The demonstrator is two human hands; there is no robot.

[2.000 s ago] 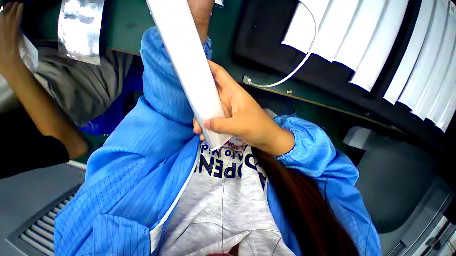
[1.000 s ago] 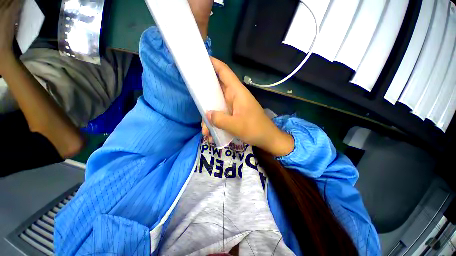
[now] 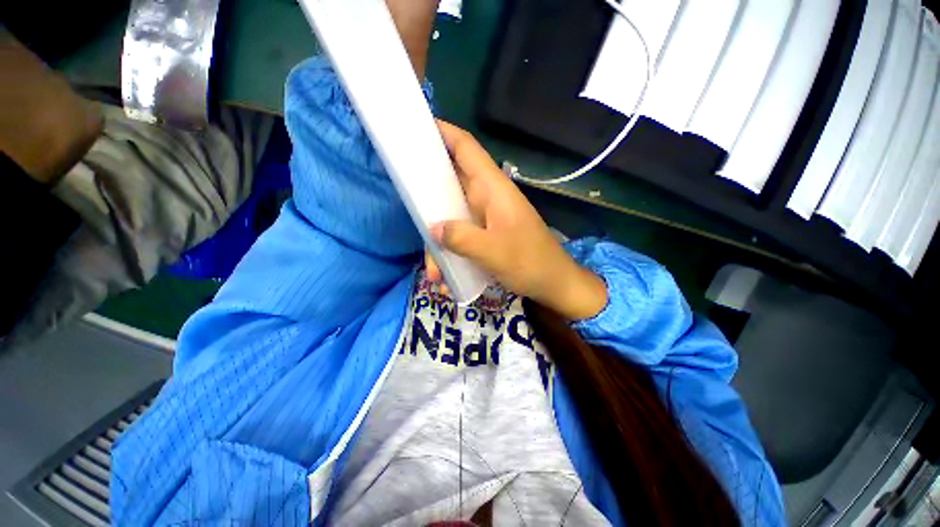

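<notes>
A long white light bar (image 3: 397, 129) runs slantwise from the top edge down to my chest. My right hand (image 3: 505, 232) grips its lower end, thumb on the front face and fingers behind. My left hand or wrist (image 3: 414, 36) shows only in part behind the bar at the top edge; its fingers are hidden or out of the picture, so its grip cannot be seen. The bar's upper end is cut off by the picture's edge.
A black tray (image 3: 536, 77) at upper right holds several white bars (image 3: 758, 88). A thin white cable (image 3: 618, 139) curves over its edge to the green bench (image 3: 253, 51). A silvery sheet (image 3: 168, 64) lies upper left. Another person's arm (image 3: 41, 113) is at far left.
The bar's lower end has shifted slightly right with my right hand. The other person's arm has moved at the far left, and the white piece near it has gone from view.
</notes>
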